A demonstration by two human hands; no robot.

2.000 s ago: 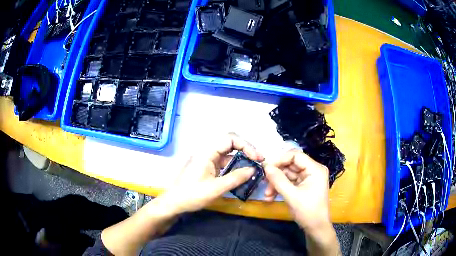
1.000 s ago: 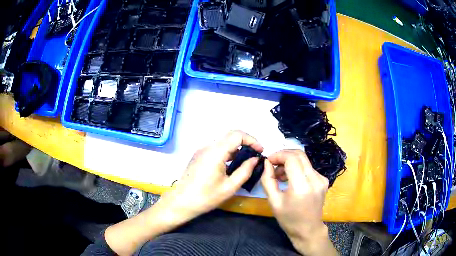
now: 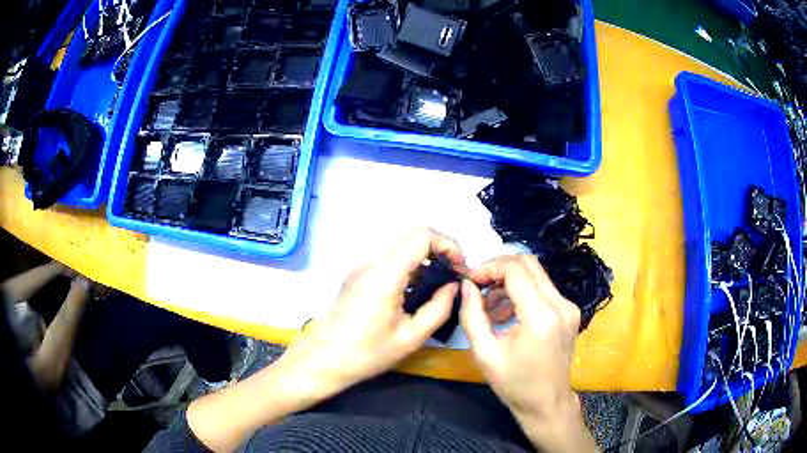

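Observation:
A black square housing point(image 3: 434, 287) is held above the near edge of the white work sheet point(image 3: 380, 199). My left hand point(image 3: 389, 296) grips the housing between thumb and fingers and covers much of it. My right hand point(image 3: 522, 318) has thumb and index fingertip pinched at the housing's right corner, against my left fingertips. Whether the right fingertips pinch a sealing ring is too small to tell. The tangled black pile of sealing rings point(image 3: 535, 212) lies just right of my hands.
A blue tray of fitted housings point(image 3: 208, 239) stands left and a bin of loose housings point(image 3: 460, 151) beyond the sheet. A bin of cabled units point(image 3: 721, 150) stands far right. Another blue bin with a black coil point(image 3: 66, 159) is far left. Another person's arm point(image 3: 40, 279) shows at lower left.
The housing has turned from its open face showing to a steeper tilt, mostly covered by my fingers. My right fingertips have closed in on its corner. Another person's arm has appeared at lower left.

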